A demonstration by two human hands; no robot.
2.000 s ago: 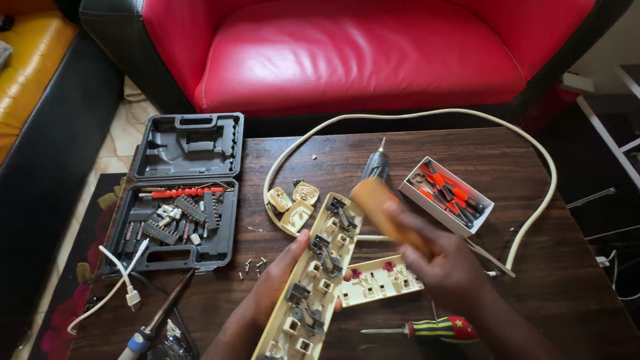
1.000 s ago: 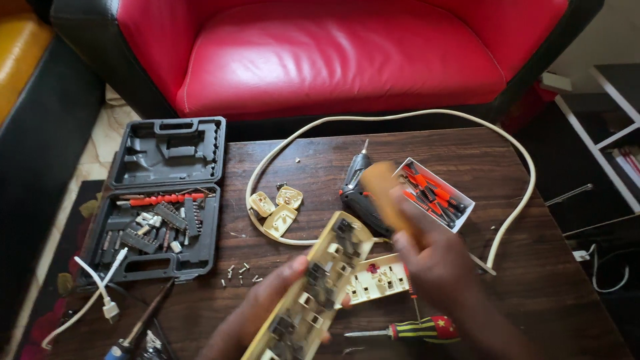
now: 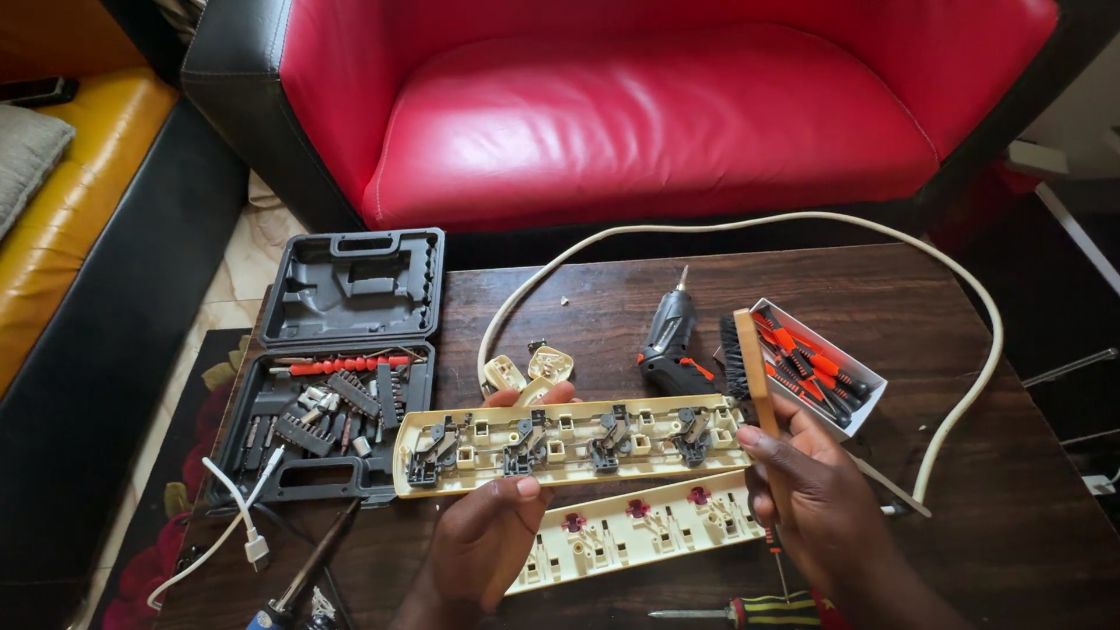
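My left hand (image 3: 490, 525) holds one half of a cream plastic power strip housing (image 3: 573, 477), its inside up, with several dark switch parts along it. A wooden brush with black bristles (image 3: 754, 367) is in my right hand (image 3: 809, 486), upright at the housing's right end, bristles facing left. Below the held half, the other cream housing half (image 3: 647, 542) lies on the table, with dark pink pieces in it. Opened plug parts (image 3: 549, 363) sit behind the left hand. A cordless screwdriver (image 3: 672, 346) lies behind the held housing.
An open black tool case (image 3: 328, 486) with bits stands at left, near a white USB cable (image 3: 254, 542) and a soldering iron (image 3: 306, 569). At right are a white box (image 3: 862, 416) of orange-and-black screwdrivers and a looped cream cord (image 3: 993, 332). A striped-handled screwdriver (image 3: 774, 611) lies in front.
The held housing half has turned from steeply slanted to nearly level across the view. The brush, which was over the housing's upper end, is now upright at its right end.
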